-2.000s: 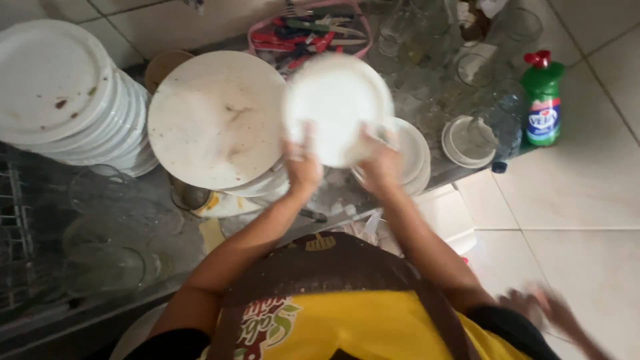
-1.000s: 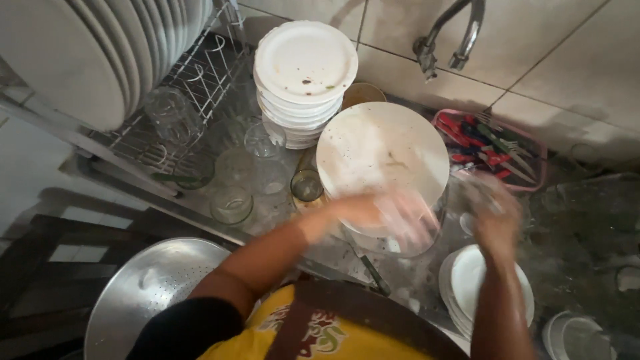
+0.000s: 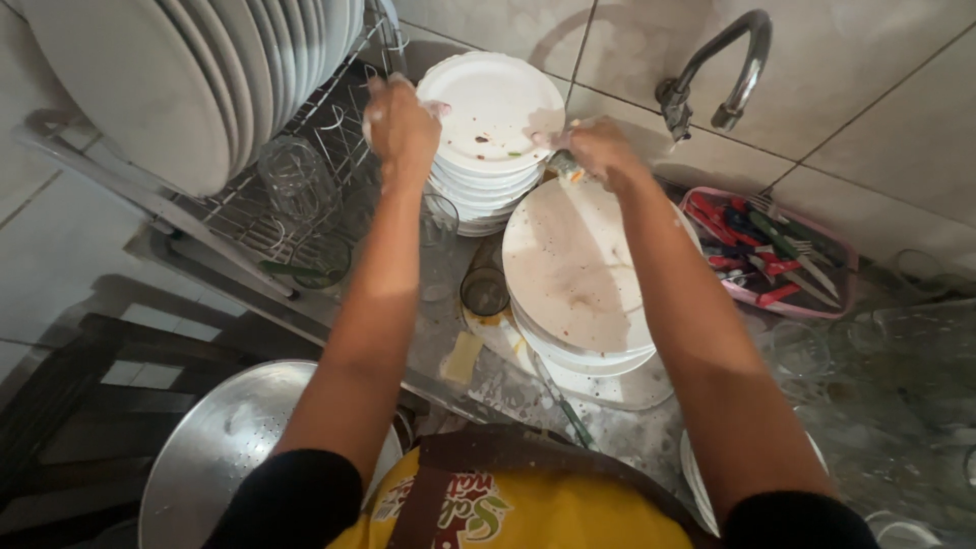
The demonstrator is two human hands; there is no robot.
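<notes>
A stack of small white plates (image 3: 488,114) stands near the tiled wall, food scraps on its top plate. My left hand (image 3: 402,126) is at the stack's left edge, fingers curled and soapy; whether it grips a plate I cannot tell. At the stack's right edge, my right hand (image 3: 598,149) is closed on a sponge (image 3: 566,165), its fingertips near the top plate. Below my right forearm lies a pile of large white plates (image 3: 572,267), the top one soiled. A dark glass cup (image 3: 485,291) and a yellow sponge-like piece (image 3: 462,357) are beside that pile.
Large plates (image 3: 145,84) stand in a wire dish rack (image 3: 328,114) with clear glasses (image 3: 296,177). A curved metal faucet (image 3: 751,61) is on the wall. A pink basket (image 3: 827,309) holds cutlery. Glassware (image 3: 801,347) is at right, a metal colander (image 3: 221,450) at lower left.
Both hands have moved up to the small-plate stack from around the large plates. Two seconds ago they held a small white plate. The view has swung left.
</notes>
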